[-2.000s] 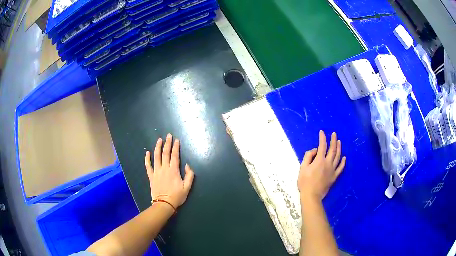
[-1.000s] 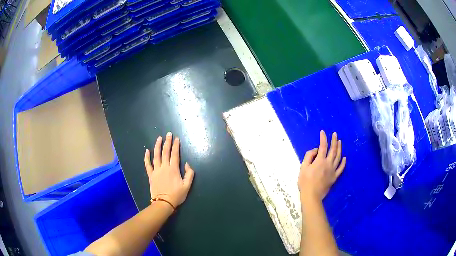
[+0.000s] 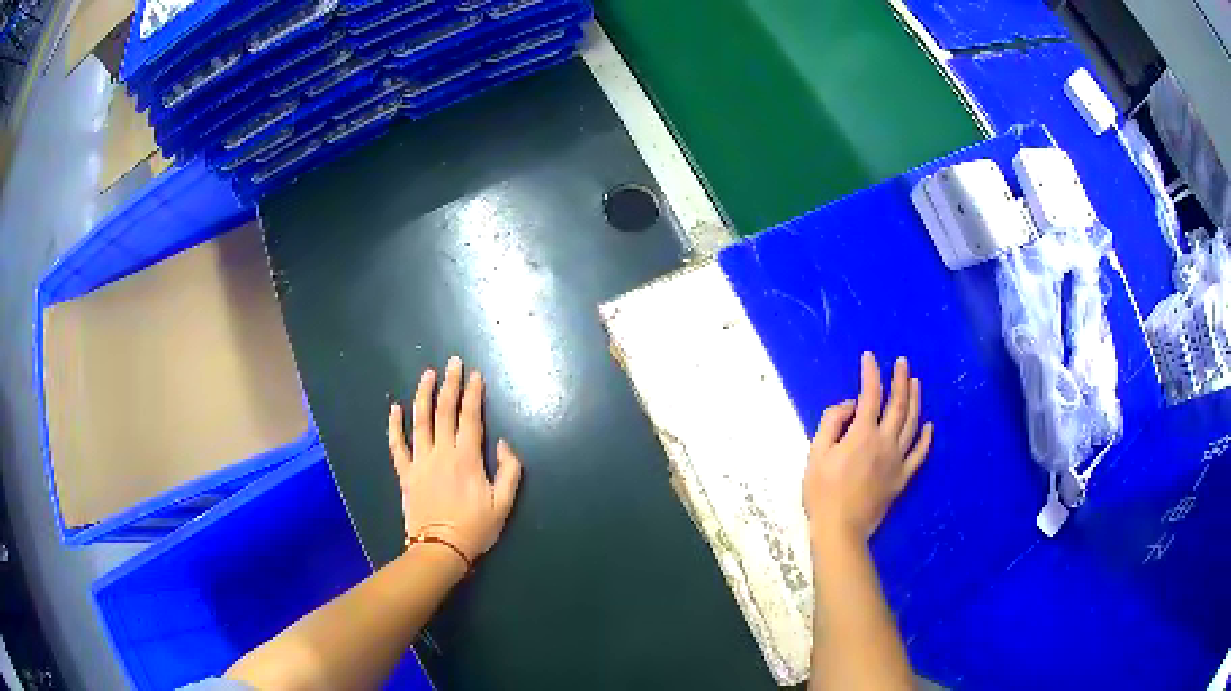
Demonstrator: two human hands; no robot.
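My left hand (image 3: pixel 454 475) lies palm down on the dark-green bench (image 3: pixel 392 297), fingers spread, holding nothing. My right hand (image 3: pixel 867 462) rests palm down on the blue plastic board (image 3: pixel 797 304), fingers apart, empty, beside the worn cream-white board edge (image 3: pixel 702 365). To its right on the blue board lie white extension socket units (image 3: pixel 975 209), with their cords bundled in clear plastic (image 3: pixel 1046 338). A small white plug (image 3: pixel 1053 516) sticks out at the near end of the bundles.
Flattened blue bins (image 3: pixel 365 81) are stacked at the bench's far left. A blue bin with brown cardboard (image 3: pixel 176 385) and another blue bin (image 3: pixel 243 594) stand left of the bench. A green conveyor (image 3: pixel 810 108) runs beyond. More white units (image 3: pixel 1195 338) lie at the far right.
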